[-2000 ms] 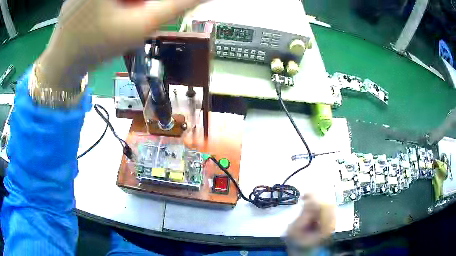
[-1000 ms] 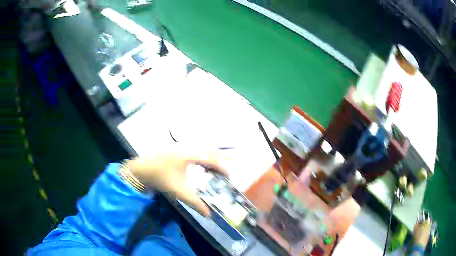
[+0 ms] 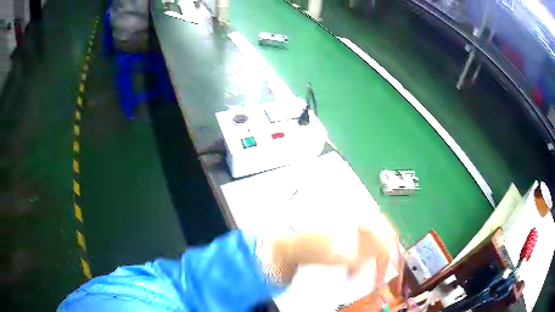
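Observation:
My left hand [image 3: 344,244], blurred and bare below a blue sleeve, reaches over the white sheet to the left edge of the test fixture. Its fingers point down and I cannot tell whether they hold anything. The fixture [image 3: 496,262] is cut off at the lower right; its red ribbed handle [image 3: 529,245] stands up. The analog meter [image 3: 428,258] is beside the fingers. A power supply board [image 3: 399,182] lies on the green surface beyond my hand. My right hand is out of the picture.
A white box [image 3: 268,143] with green and red switches and a black plug stands on the bench ahead. Another unit [image 3: 272,40] lies farther along the green surface. A blue stool [image 3: 137,82] is on the floor at upper left, near yellow-black floor tape [image 3: 76,164].
The view has swung left. My left hand, earlier holding a board at the bench's front, is now near the meter. A board now shows on the green surface. My right hand has left the picture.

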